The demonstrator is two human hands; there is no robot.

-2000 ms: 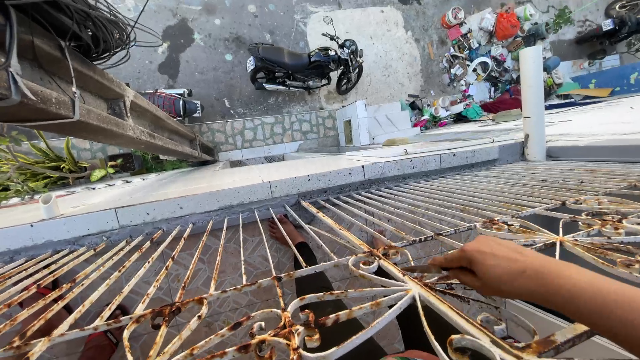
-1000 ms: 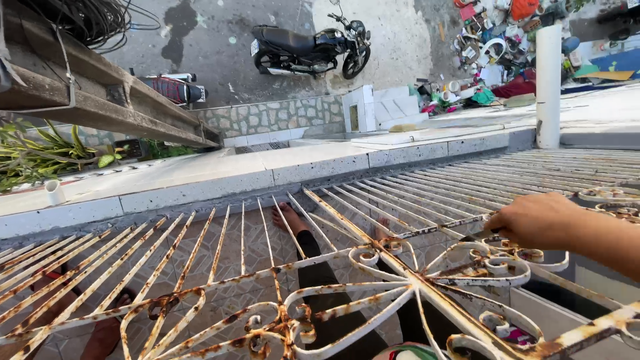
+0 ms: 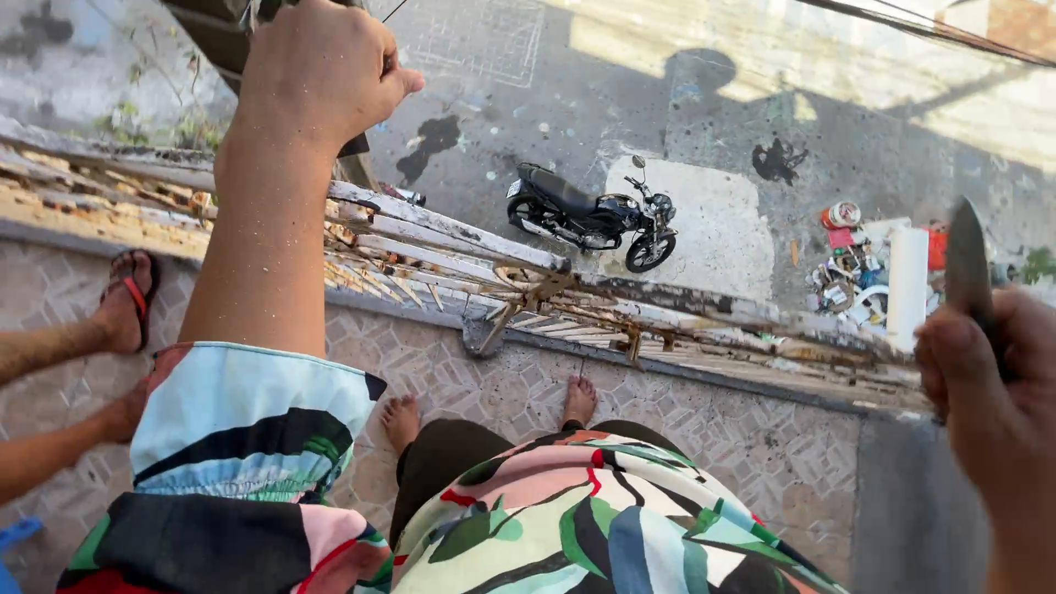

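Observation:
My right hand (image 3: 990, 371), at the right edge, grips a knife with a dark blade (image 3: 967, 256) pointing up. My left hand (image 3: 322, 66) is raised at the upper left above the railing, fingers curled round a dark object whose kind I cannot tell; part of it shows at the top edge and below the wrist. Beneath my forearm runs a metal railing (image 3: 462, 235) with peeling white paint and rust. Its top rail (image 3: 742, 309) continues right, passing near my right hand.
A person's foot in a red-strapped sandal (image 3: 136, 297) is on the tiled floor (image 3: 495, 396) at left. Beyond the railing, far below, are a black motorcycle (image 3: 590, 210) and piled rubbish (image 3: 850, 276) in the street. A white pipe (image 3: 906, 285) stands upright at right.
The view has swung to look straight down over the rail. My left hand has come into view, raised over the railing. My right hand, earlier against the ironwork, is now lifted with the blade upward.

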